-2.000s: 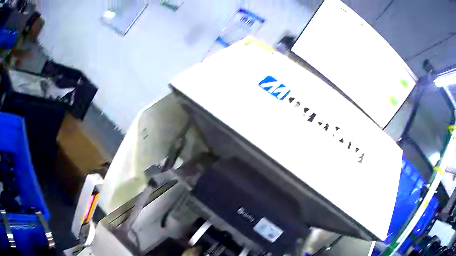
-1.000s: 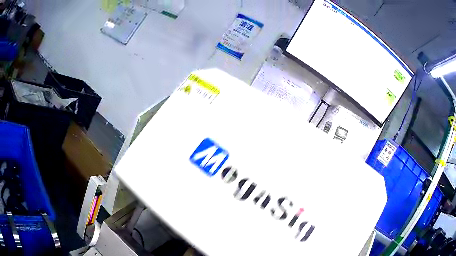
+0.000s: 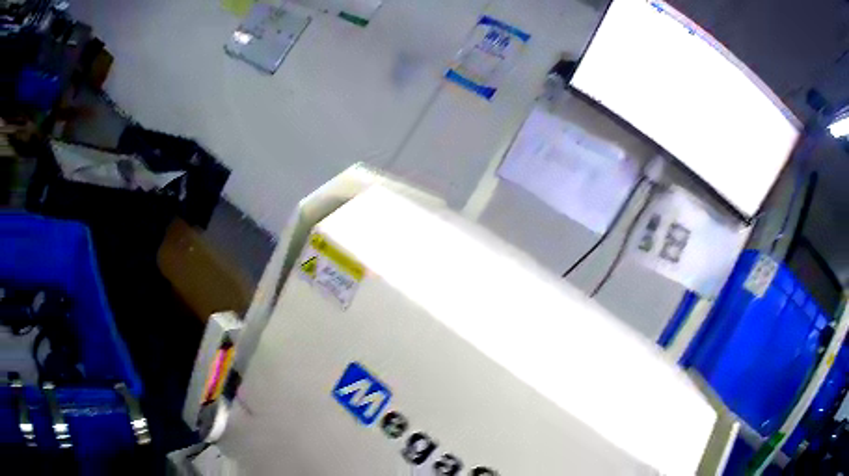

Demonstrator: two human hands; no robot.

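Note:
The off-white test box fills the lower middle of the head view, with its lid (image 3: 307, 372) down. The blue M logo, part of the brand lettering and a yellow-edged warning label show on the lid. The lid hides the inside of the chamber, and no headphones show there. Neither of my hands is in the picture.
A blue tote (image 3: 79, 279) with dark headphones stands at the left, metal bands (image 3: 60, 418) over its near edge. The light curtain (image 3: 216, 372) stands beside the chamber. Behind are black crates (image 3: 200, 181), a cardboard box (image 3: 200, 270), a monitor (image 3: 684, 102) and a blue bin (image 3: 759, 339).
The chamber lid has swung down from raised, hiding the dark interior and the inner flap. The view has shifted, so the lid lies lower in it. The green marks on the monitor are gone.

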